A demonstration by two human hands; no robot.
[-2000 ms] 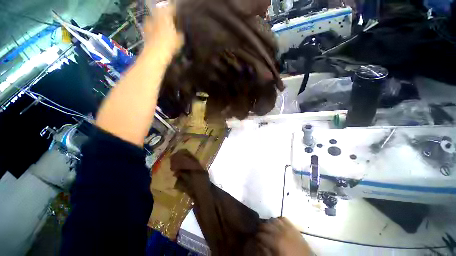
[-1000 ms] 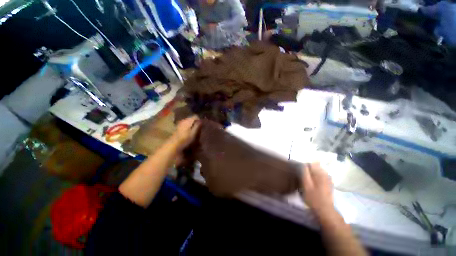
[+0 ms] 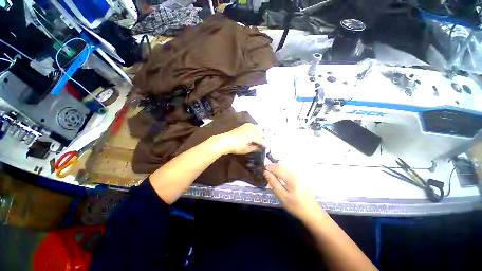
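A brown garment piece (image 3: 193, 145) lies on the table's front left. My left hand (image 3: 242, 139) rests on its right end and grips a small dark edge there. My right hand (image 3: 280, 179) pinches the same dark edge from the front right, fingers close to the left hand. The brown garment pile (image 3: 206, 55) is heaped behind, with black pale-printed strips (image 3: 199, 109) at its front. The white JACK sewing machine (image 3: 364, 110) stands to the right; both hands are left of and in front of its needle area (image 3: 316, 125).
A smartphone (image 3: 353, 136) lies under the machine arm, scissors (image 3: 417, 180) to its right. Orange-handled scissors (image 3: 66, 163) and a second machine (image 3: 55, 108) are at left. Cardboard (image 3: 108, 159) lies under the pile. A ruler strip (image 3: 232, 195) runs along the front edge. A red stool (image 3: 61, 253) is low left.
The brown piece, stretched between my hands a second ago, now lies on the table at the pile's front. My hands have come together at its right end. The view has shifted.
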